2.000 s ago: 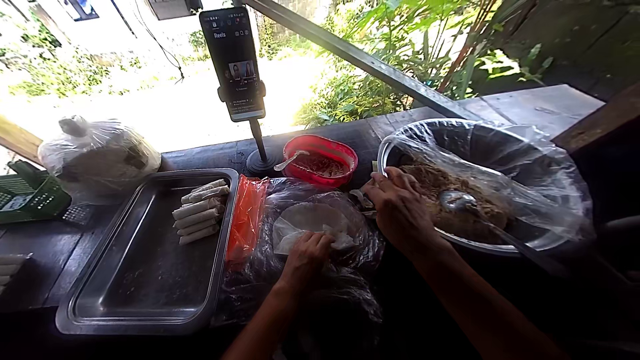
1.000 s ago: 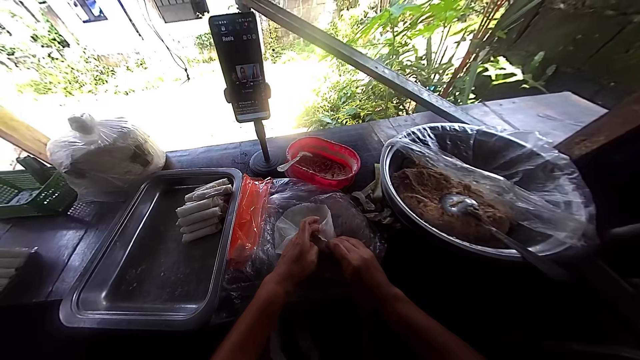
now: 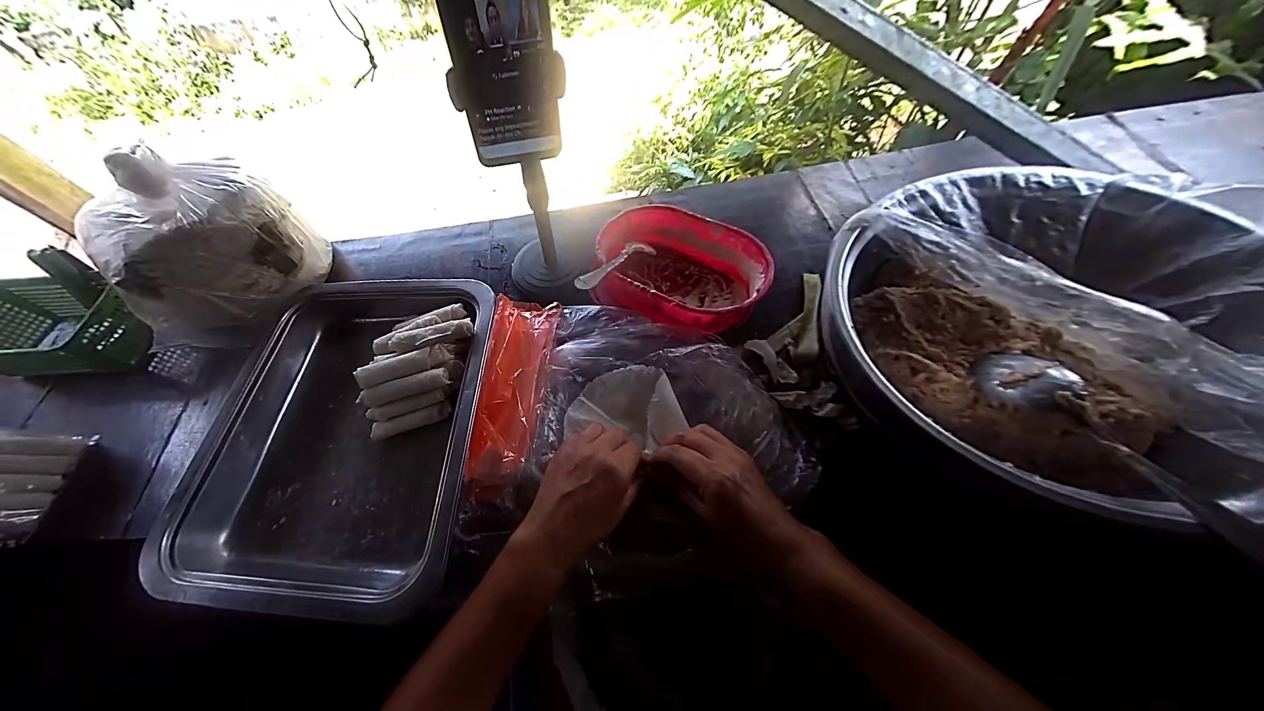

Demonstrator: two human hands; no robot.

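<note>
A thin, round, whitish wrapper sheet (image 3: 632,395) lies on clear plastic at the centre, its right part folded over. My left hand (image 3: 591,484) pinches its near left edge. My right hand (image 3: 721,484) grips the near right edge, fingertips close to those of the left; whatever is beneath the fingers is hidden. Left of them, several pale rolls (image 3: 410,380) are stacked in the upper right of a metal tray (image 3: 296,464). Between tray and plastic is an orange plastic sheet (image 3: 509,385). To the right, a plastic-lined basin (image 3: 844,316) holds brown shredded filling (image 3: 987,336) and a metal ladle (image 3: 1027,380).
A red tub (image 3: 760,262) with a spoon (image 3: 617,265) stands behind the wrapper, beside a phone (image 3: 504,89) on a stand. Scraps (image 3: 790,360) lie left of the basin. A knotted plastic bag (image 3: 207,247), a green basket (image 3: 69,316) and packed rolls (image 3: 39,474) are at the left.
My right hand has come away from the basin's left rim to the wrapper beside my left hand. Both hands now sit at its near edge. The view has tilted down somewhat.
</note>
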